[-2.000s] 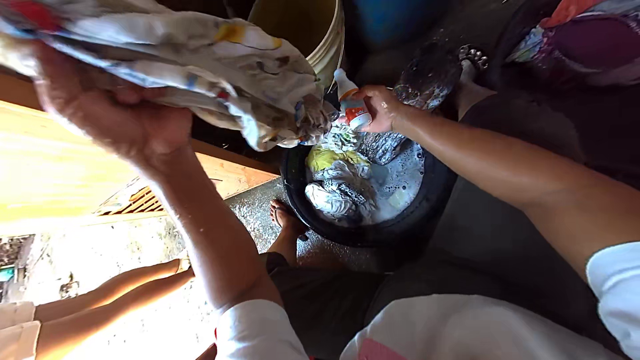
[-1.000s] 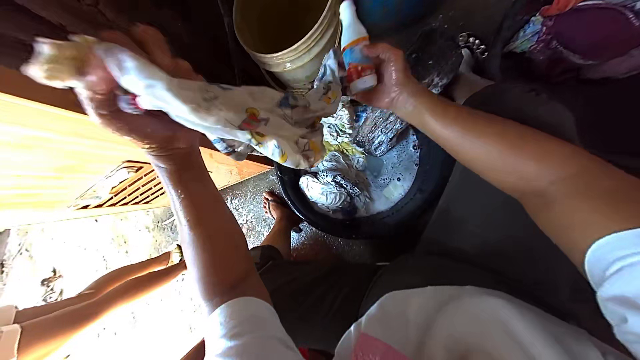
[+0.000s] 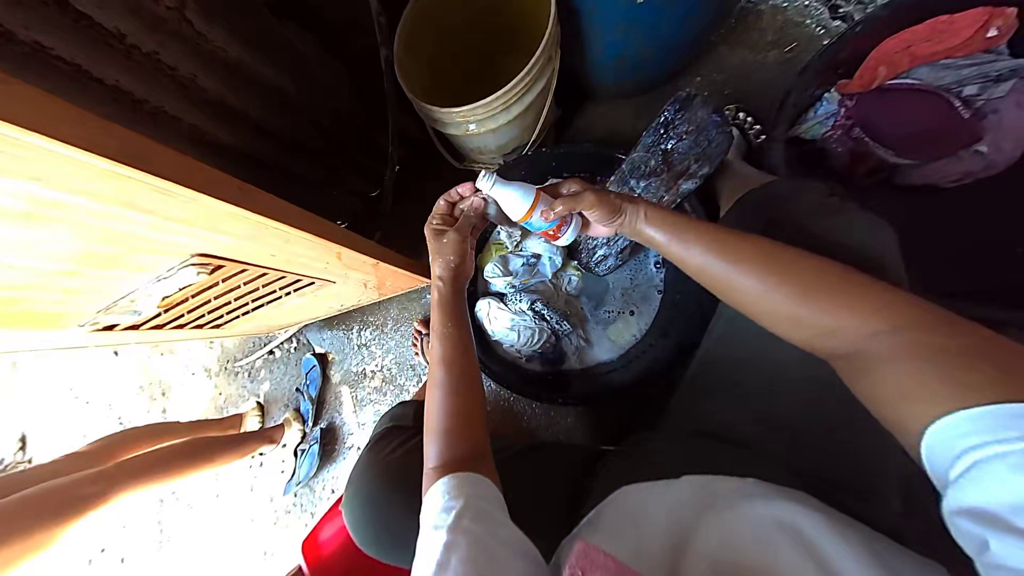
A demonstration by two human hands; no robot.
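My right hand point(image 3: 588, 206) grips a white plastic bottle point(image 3: 512, 195) with an orange and blue label, tilted over a black basin point(image 3: 588, 388). My left hand point(image 3: 454, 228) is beside the bottle's neck, fingers bent and pinched together; whether a small thing is between them cannot be made out. Below both hands, wet patterned cloth point(image 3: 524, 268) and a bundled white cloth point(image 3: 512, 326) lie in sudsy water point(image 3: 632, 300). A dark, wet board-like slab point(image 3: 672, 152) leans into the basin from its upper right edge.
A dirty white bucket point(image 3: 488, 120) stands beyond the basin, near a blue container point(image 3: 640, 40). Another dark tub at the upper right holds red cloth point(image 3: 928, 48) and purple cloth point(image 3: 912, 124). A wooden door point(image 3: 160, 232) is at left; another person's legs point(image 3: 160, 460) and blue flip-flops point(image 3: 308, 424) are below it.
The patterned cloth that my left hand held up is now down in the basin. My left hand has come to the bottle's neck, while the bottle stays in my right hand.
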